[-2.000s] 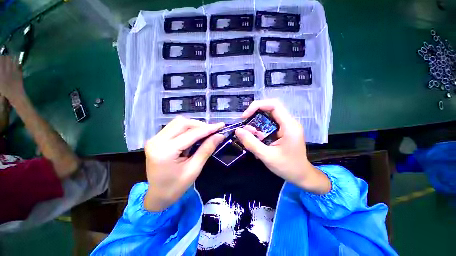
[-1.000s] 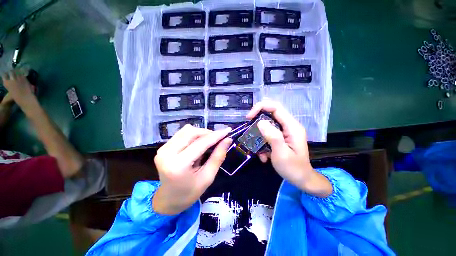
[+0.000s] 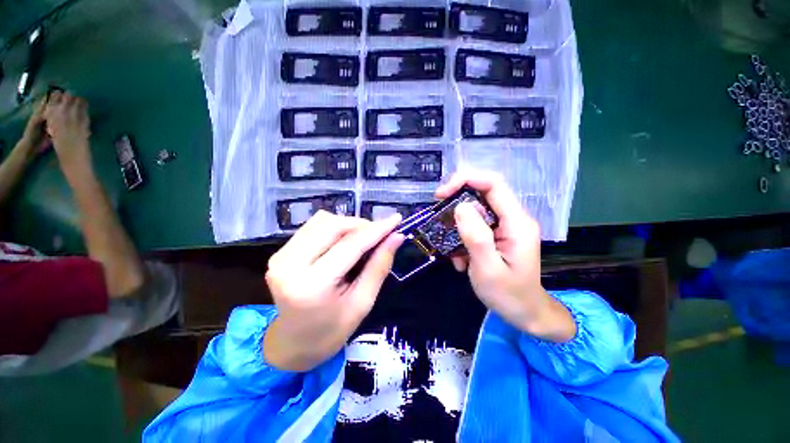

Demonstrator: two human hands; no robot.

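Note:
My right hand holds a black phone housing with a dark circuit board lying in or on it, tilted, just past the tray's front edge. The right thumb rests on the board. A screen with a bright white edge hangs at the board's lower left end, with a narrow orange strip between them. My left hand pinches thin dark tweezers, whose tips reach along the housing's upper edge. Whether they touch the board cannot be told.
The white-lined tray holds rows of black housings. A board and screen unit and a small part lie left. Small rings are heaped right. Another person's hands work far left; a blue sleeve shows right.
The board has turned from bluish and raised to lying darker along the housing, under the right thumb. The view has shifted slightly. The other person's hands have moved.

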